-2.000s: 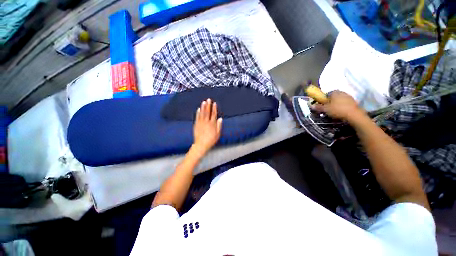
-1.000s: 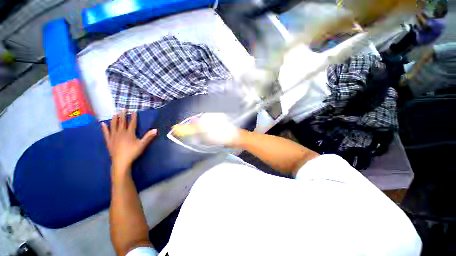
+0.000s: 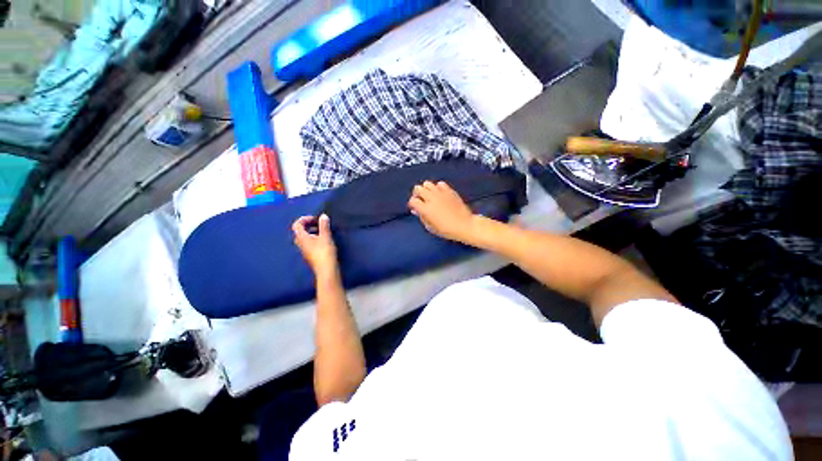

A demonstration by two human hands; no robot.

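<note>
The plaid garment (image 3: pixel 383 126) lies behind the navy padded board (image 3: pixel 243 261), and its dark panel (image 3: pixel 379 196) lies on the board's right part. My left hand (image 3: pixel 315 243) is at the panel's left end with thumb and fingers bent close; it appears to pinch the edge. My right hand (image 3: pixel 439 209) rests on the panel's near edge with fingers curled; whether it grips cloth is hidden. The steam iron (image 3: pixel 613 176), with a tan wooden handle, stands on the grey rest plate (image 3: pixel 563 117) right of the board, with no hand on it.
A blue long box (image 3: pixel 248 122) with a red label touches the board's back edge. Another blue box (image 3: pixel 347 31) lies at the back. White cloth (image 3: pixel 635 99) is behind the iron. A plaid and black pile (image 3: pixel 780 198) lies at right. A hose runs from the iron to upper right.
One second ago my right hand held the iron on the board; the iron now stands on the rest plate. My right hand is on the dark panel, and my left hand has moved to the panel's left end.
</note>
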